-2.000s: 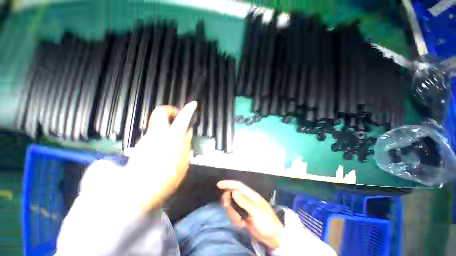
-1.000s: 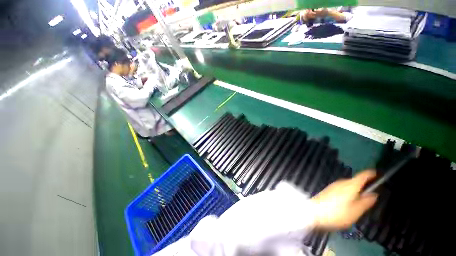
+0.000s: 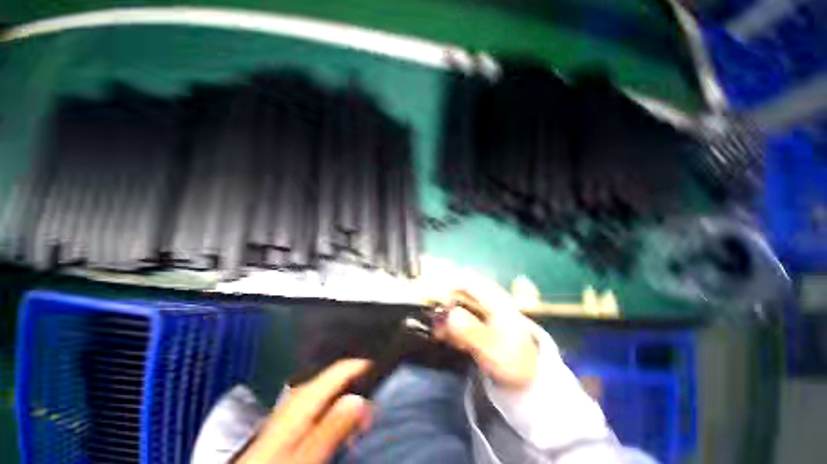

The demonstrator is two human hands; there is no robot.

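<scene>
The frame is blurred. My right hand (image 3: 497,337) is over the bench's front edge, its thumb and fingertips closed on a small dark part (image 3: 439,319). My left hand (image 3: 317,419) is lower left, over my lap, fingers partly spread; darkness and blur hide whether it holds anything. Black tubes lie side by side in a left group (image 3: 227,181) and a right group (image 3: 553,145) on the green bench. Small black parts (image 3: 603,249) lie below the right group. An open clear bag (image 3: 716,263) with dark contents is at the right.
Blue crates stand below the bench at left (image 3: 150,381) and right (image 3: 644,385). Torn pale strip (image 3: 317,285) runs along the bench's front edge. A white edging (image 3: 236,20) borders the green belt at the back. Another crinkled bag (image 3: 734,149) is at the right.
The view has turned from the line at left back to the lap. My left hand, holding a tube over the bench one second ago, is now over my lap. My right hand is in view again, higher than before.
</scene>
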